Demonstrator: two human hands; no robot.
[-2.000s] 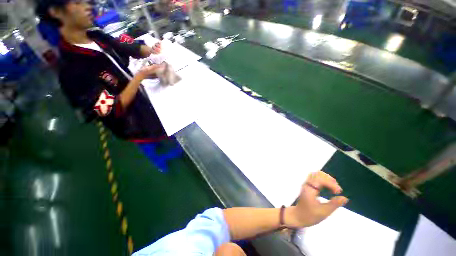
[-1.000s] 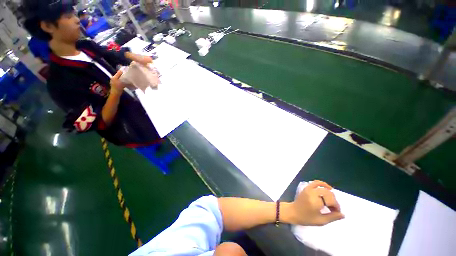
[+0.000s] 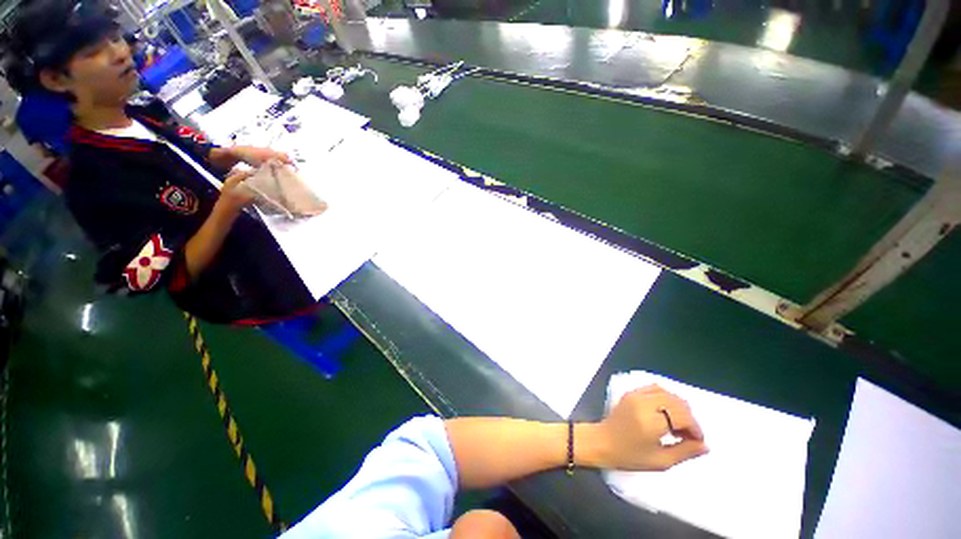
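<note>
My left hand [image 3: 648,430], bare, with a dark bracelet and a ring, reaches in from the lower left. It lies on the left part of a white stack [image 3: 743,453] with uneven edges on the dark green bench. Its fingers are curled in and nothing shows in them. The stack could be poly bags; I cannot tell. A rounded skin-coloured shape shows at the bottom edge, and I cannot tell what it is. My right hand is not recognisable in the picture.
Large white work sheets [image 3: 516,274] run up the bench. Another white sheet [image 3: 896,474] lies at right. A person at left holds a grey-brown crumpled cloth [image 3: 285,192]. White corded blocks [image 3: 409,102] lie on the green belt. A metal post [image 3: 885,253] stands at right.
My left hand has come down from above the bench onto the white stack, its fingers closing in. The view has shifted a little. The other person has drawn the cloth back and spread it.
</note>
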